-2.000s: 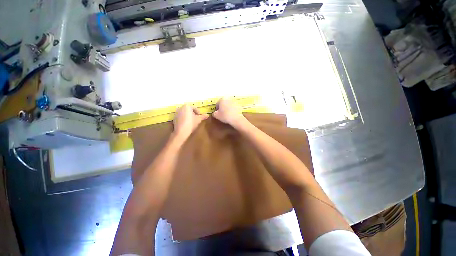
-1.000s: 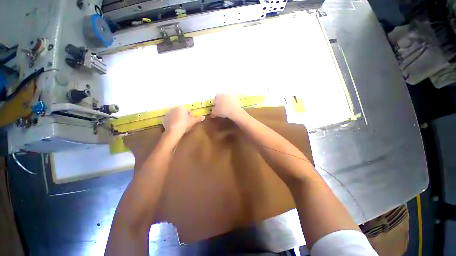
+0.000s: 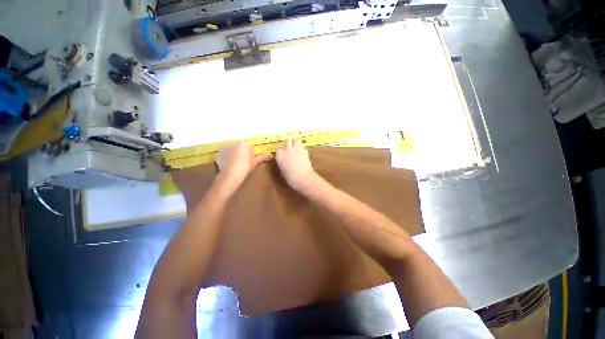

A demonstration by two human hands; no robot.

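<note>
A tan-brown bag body panel (image 3: 298,245) lies over the table's front part, its top edge along the yellow sewing template (image 3: 332,138) on the white plate (image 3: 298,93). My left hand (image 3: 235,161) rests on the panel's top edge at the template, thumb pointing right. My right hand (image 3: 292,161) is just right of it, fingers bent down on the same edge. Both hands press or pinch the panel's edge; what lies under the fingertips is hidden. The panel is slightly creased between and below my hands.
The white machine head (image 3: 99,145) stands at the left end of the template. A metal feed clamp (image 3: 247,56) is at the plate's back. Brown folded pieces (image 3: 521,308) lie at lower right, a brown pile (image 3: 12,258) at far left. Pale items (image 3: 572,83) are at upper right.
My right hand has drawn down slightly, its fingers now bent over the panel's edge. My left hand has moved a little left from its first place. The camera view has shifted slightly.
</note>
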